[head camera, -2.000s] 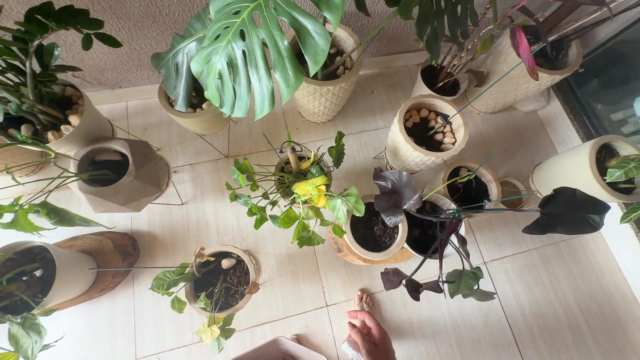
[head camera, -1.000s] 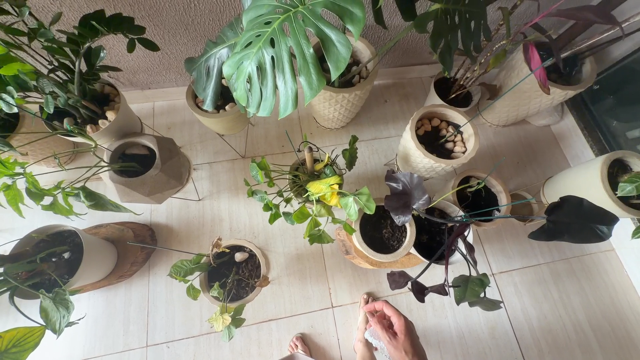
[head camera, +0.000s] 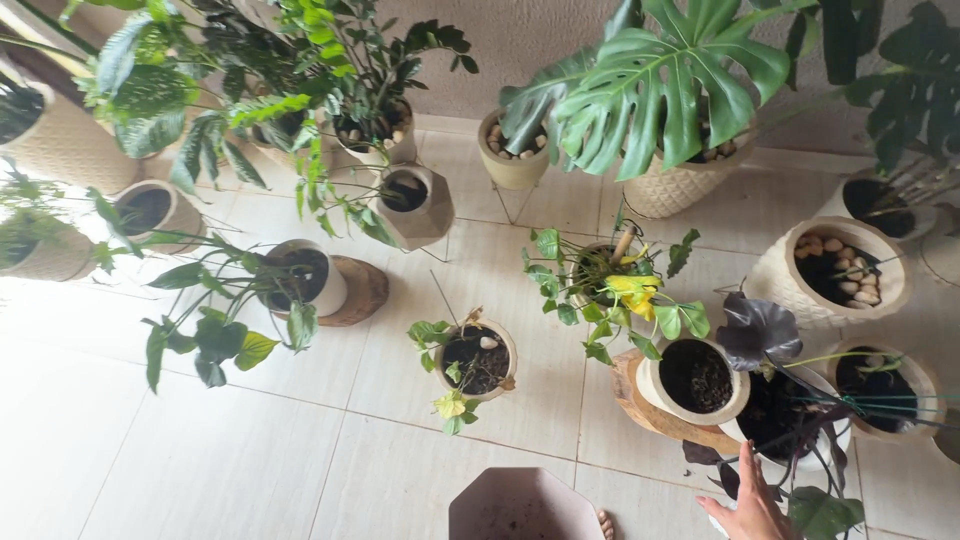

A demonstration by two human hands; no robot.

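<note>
My right hand is at the lower right, fingers stretched out over the edge of a white pot with a dark-leaved plant. Its index fingertip is close to the pot's rim; whether they touch I cannot tell. A small white thing shows beneath the hand, too hidden to name. Just beyond stands a cream pot of dark soil on a wood-slab stand. At the bottom edge is an octagonal mauve planter with dirt specks inside. My left hand is out of view.
A small pot with a wilting plant stands mid-floor. Behind it are a yellow-flowered leafy plant, a faceted pot and a large monstera by the wall. Left is a pot on a wood slab. Toes show beside the planter.
The view has swung left, showing more plants there. My right hand's fingers, bent together before, are now spread and extended. The octagonal planter, absent one second ago, shows at the bottom.
</note>
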